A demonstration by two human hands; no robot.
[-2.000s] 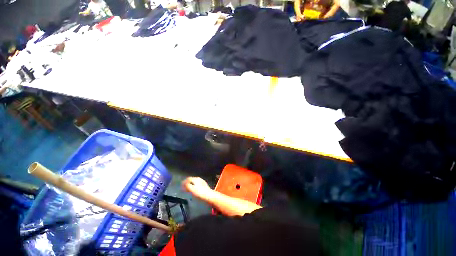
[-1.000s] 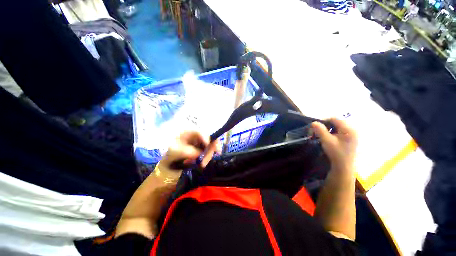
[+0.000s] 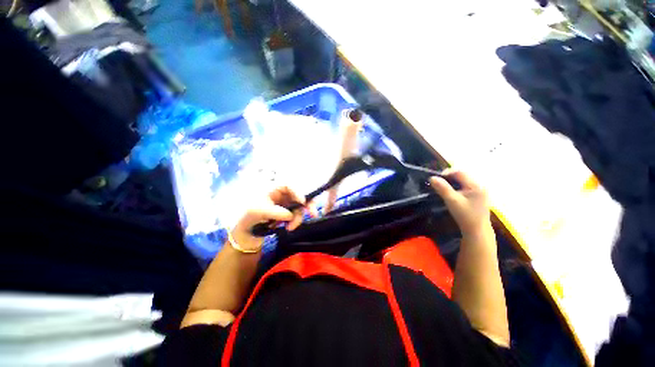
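A black clothes hanger (image 3: pixel 350 166) is held level in front of me, over the near side of the basket. A dark garment (image 3: pixel 359 223) hangs from its lower bar towards my apron. My left hand (image 3: pixel 276 213) grips the hanger's left end. My right hand (image 3: pixel 460 195) grips its right end. The hook is blurred and hard to make out. The blue plastic basket (image 3: pixel 188 231) behind holds whitish clear bags (image 3: pixel 287 147). A tan tube (image 3: pixel 350 136) stands up across the basket.
A long white table with a yellow edge (image 3: pixel 470 115) runs along the right, with a dark garment pile (image 3: pixel 574 100) on it. Dark garments (image 3: pixel 57 122) and a white one (image 3: pixel 79 322) hang at left. A turquoise plastic bag (image 3: pixel 161 132) lies beside the basket.
Two seconds ago one bare arm showed near a red stool. A second ago both hands held the hanger, hook upright. Now the hanger has shifted slightly left and the view has moved.
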